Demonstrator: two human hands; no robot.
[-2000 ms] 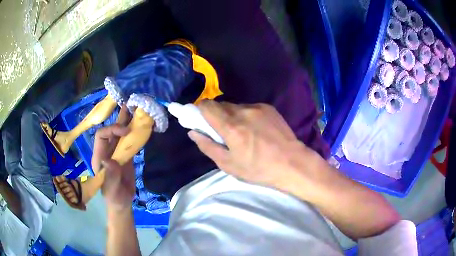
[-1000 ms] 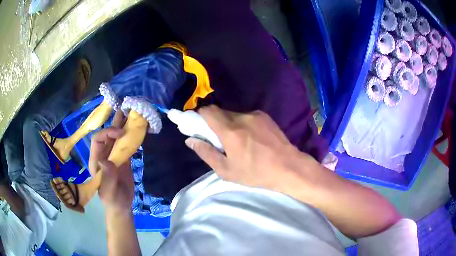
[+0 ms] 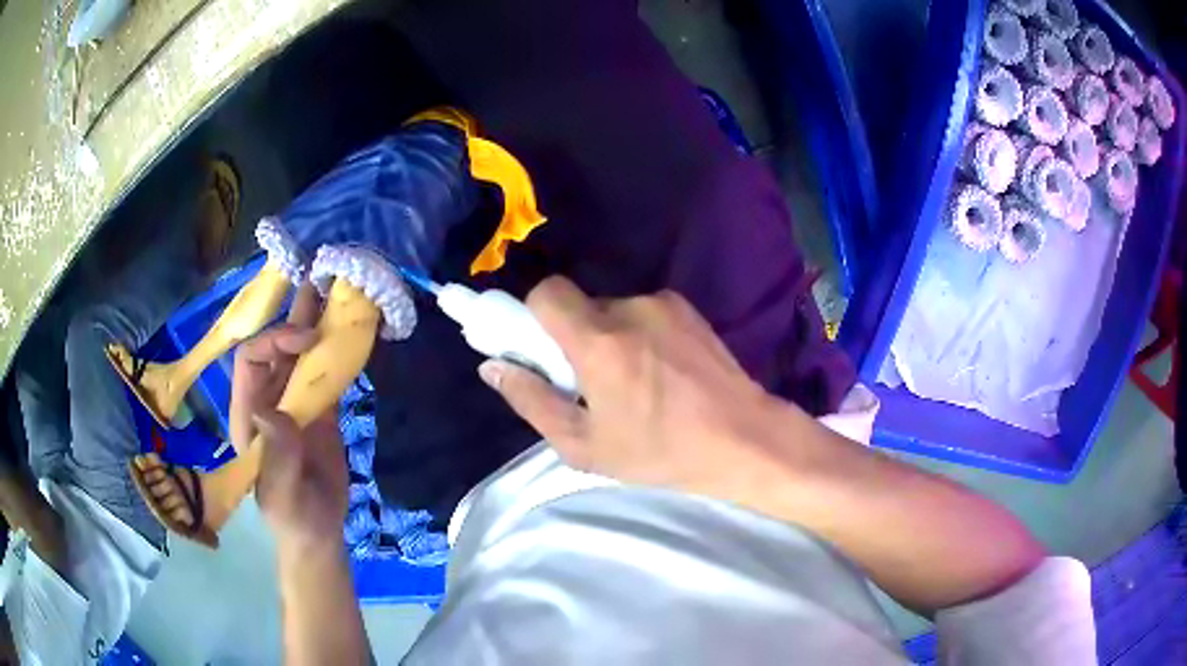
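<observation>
A figure lower body (image 3: 380,198) with blue shorts, two tan legs and brown sandals lies slanted over my lap. An orange sash (image 3: 504,195) hangs at its waist. Pale bumpy cuff rings sit around both legs at the shorts' hems; the nearer cuff ring (image 3: 368,282) faces my right side. My left hand (image 3: 289,429) holds the nearer leg below its cuff. My right hand (image 3: 625,377) holds a white glue bottle (image 3: 501,332), its thin blue tip at the upper edge of the nearer cuff. Whether the tip touches is unclear.
A blue bin (image 3: 970,449) at right holds many cuff rings on a white liner. Another blue bin (image 3: 391,579) with blue pieces is under my left arm. The curved table edge (image 3: 195,98) is at upper left. Another person's grey-clad legs (image 3: 98,390) are at far left.
The figure, its cuffs and the bottle have shifted slightly left in view. The bottle tip stays at the nearer cuff. The right bin appears slightly higher. Both hands keep their holds.
</observation>
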